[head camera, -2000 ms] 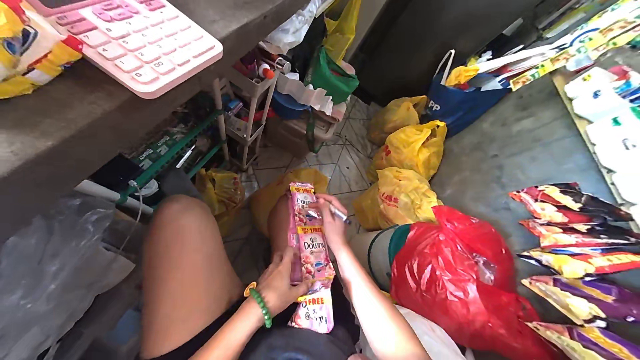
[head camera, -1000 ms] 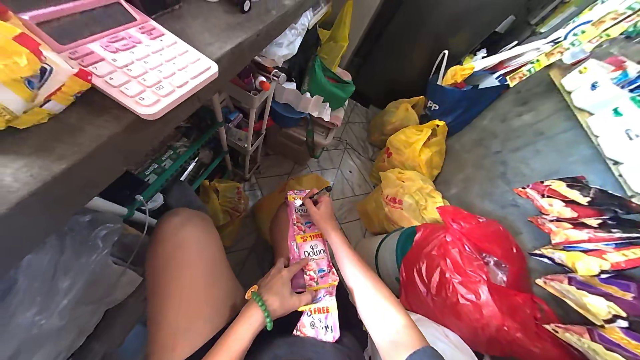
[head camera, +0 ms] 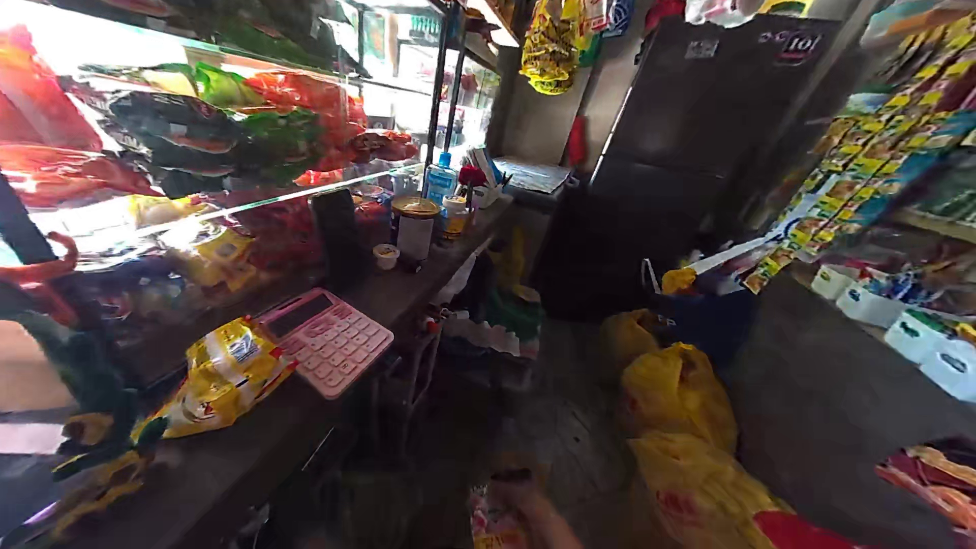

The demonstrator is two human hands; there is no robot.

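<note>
At the bottom edge of the head view, dim and blurred, my right hand (head camera: 526, 499) is at the upper end of a strip of pink sachets (head camera: 492, 526). A dark thing shows at its fingertips; whether the hand still grips a pen cannot be told. My left hand is outside the view. To the upper left, a pink calculator (head camera: 335, 343) lies on the dark counter, with a yellow snack pack (head camera: 225, 377) touching its left side.
Yellow plastic bags (head camera: 679, 396) and a navy bag (head camera: 709, 313) stand on the floor at right. A dark refrigerator (head camera: 663, 152) is behind. Glass shelves with snack packs (head camera: 183, 130) rise at left; a lidded can (head camera: 414, 229) and a blue bottle (head camera: 441, 179) stand on the counter (head camera: 274, 435).
The view has swung up and left, bringing in the shelves and refrigerator. My left hand, earlier on the sachet strip, has gone out of view.
</note>
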